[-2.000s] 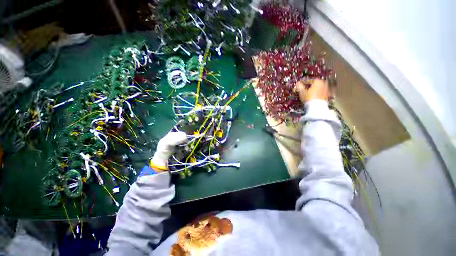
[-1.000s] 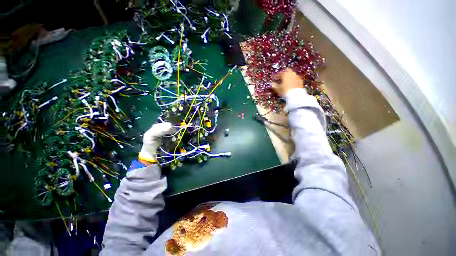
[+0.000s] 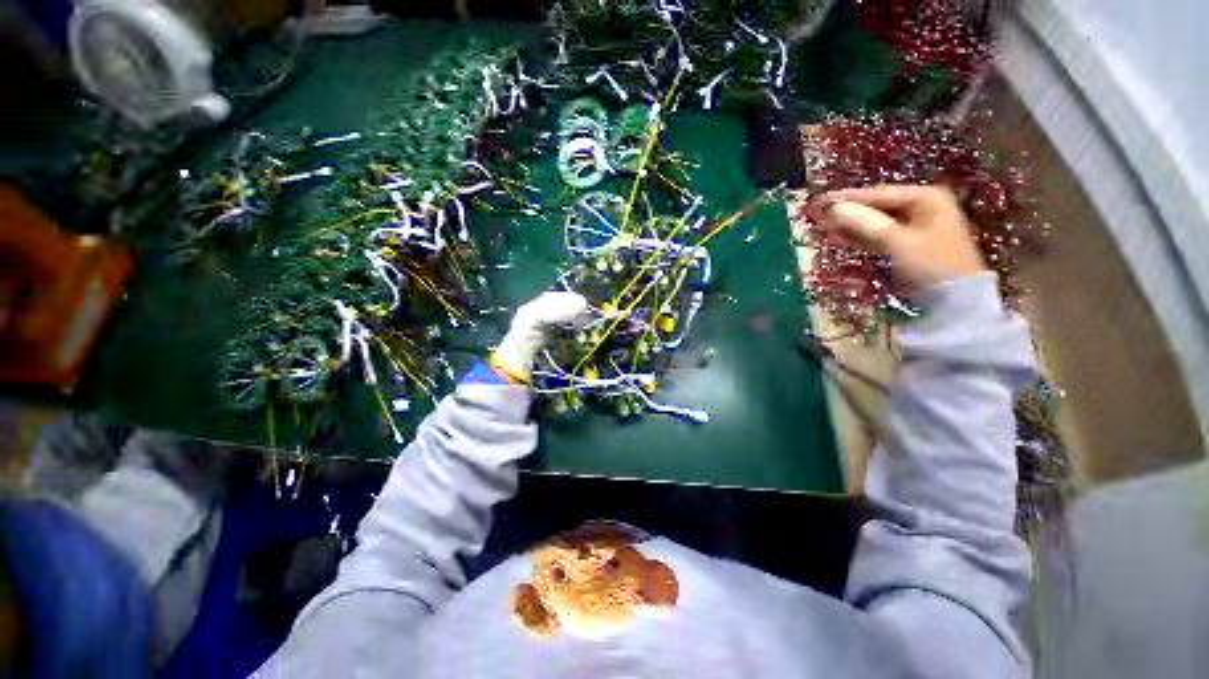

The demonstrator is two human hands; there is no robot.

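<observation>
An open wired unit (image 3: 623,312) with white, yellow and dark wires and yellow spots lies on the green mat in front of me. My left hand (image 3: 541,332), in a white glove with a yellow cuff, holds its left edge. My bare right hand (image 3: 904,228) is over the left part of the red pile of small leads (image 3: 849,159), fingers closed together. Whether a red piece is between its fingertips is too blurred to tell.
A long heap of green wired units (image 3: 398,252) lies at left, another heap (image 3: 676,47) at the far side. Green rings (image 3: 581,143) lie beyond the unit. A fan (image 3: 146,60) and an orange object (image 3: 53,285) are at far left. A brown board (image 3: 1127,332) is at right.
The view has turned left, bringing the fan and orange object in. My right hand has moved from within the red pile to its near-left part. My left hand stays at the unit.
</observation>
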